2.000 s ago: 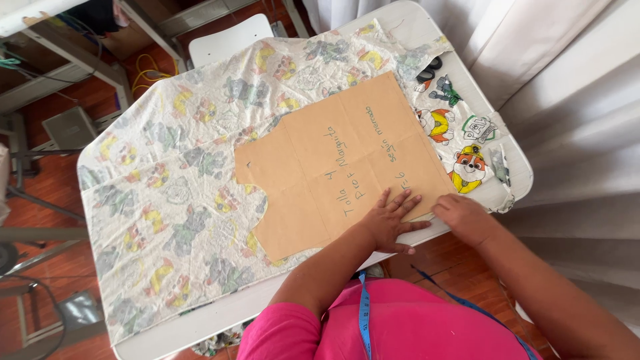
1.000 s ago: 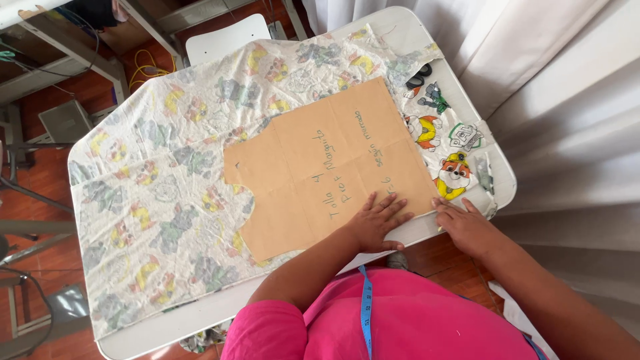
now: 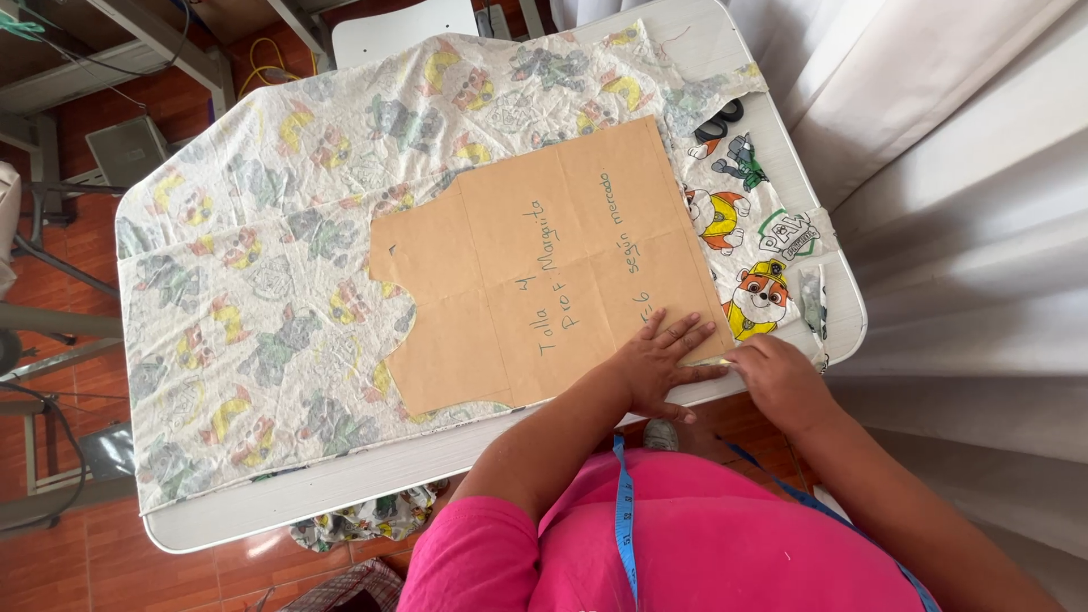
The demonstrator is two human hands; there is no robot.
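A brown paper sewing pattern [image 3: 544, 263] with handwriting lies flat on printed cartoon fabric [image 3: 323, 255], its lower right corner near the table's front edge. My left hand [image 3: 667, 365] rests flat with spread fingers on that corner, the thumb over the table edge. Just right of it, my right hand [image 3: 778, 378] has its fingertips together at the pattern's corner and the fabric edge; whether cloth is pinched between them is hidden. The black handles of scissors [image 3: 720, 121] stick out from under a fabric flap at the upper right. A blue tape measure [image 3: 626, 518] hangs over my pink shirt.
The white table [image 3: 331, 493] has rounded corners. White curtains [image 3: 952, 170] hang close on its right. Behind it stands a white chair [image 3: 404, 32]; metal table legs and cables are at the left. Bundled printed fabric [image 3: 374, 517] lies below the front edge.
Between the earlier frames and now, the right hand's fingers have drawn together at the pattern's corner, where they lay more spread one second ago. The left hand stays flat on the paper.
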